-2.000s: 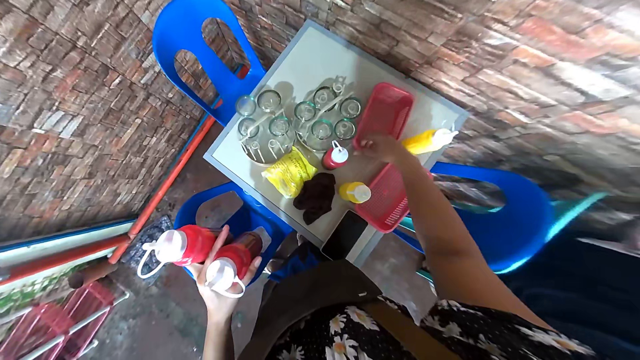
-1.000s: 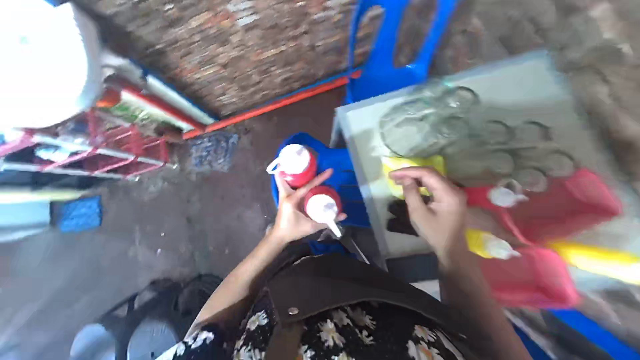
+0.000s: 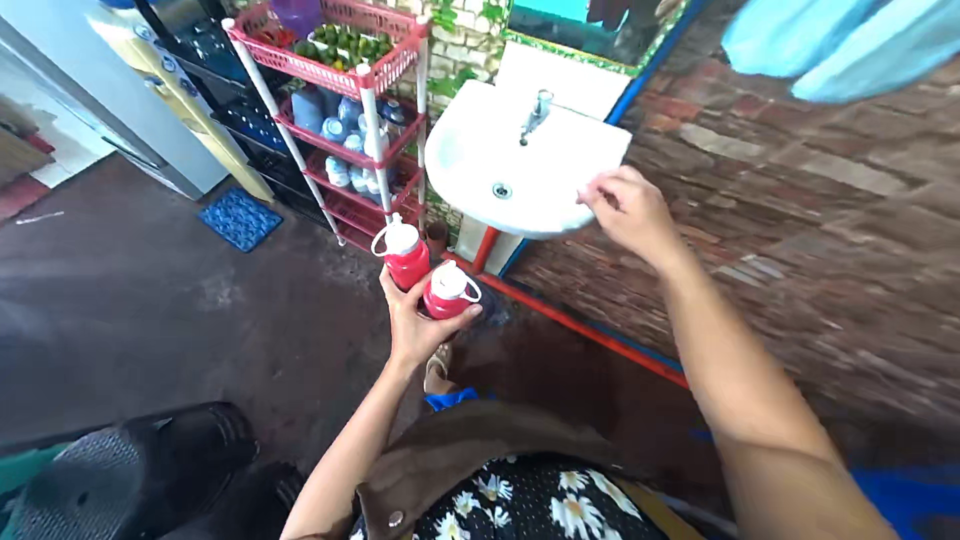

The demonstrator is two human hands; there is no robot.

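Two red plastic squeeze bottles with white caps are held together in my left hand (image 3: 420, 322). One bottle (image 3: 407, 266) is farther left and upper; the other bottle (image 3: 446, 300) sits beside it, nearer my thumb. Each cap has a looped strap. My right hand (image 3: 628, 210) is raised near the right rim of a white wall sink (image 3: 465, 135), fingers curled toward the thumb. No object shows in it, though its palm side is partly hidden. A metal faucet (image 3: 535, 118) stands at the back of the sink.
Left of the sink, a red plastic shelf rack (image 3: 394, 67) holds small green fruits and several bottles. A blue mat (image 3: 240, 219) lies on the dark floor. A brick wall (image 3: 810, 217) with a red pipe (image 3: 585, 330) along its base runs right. Black speakers (image 3: 150, 472) stand lower left.
The view has swung left, away from the table with glasses and red baskets, to the sink and rack. My right hand has left the table area. The two bottles remain in my left hand.
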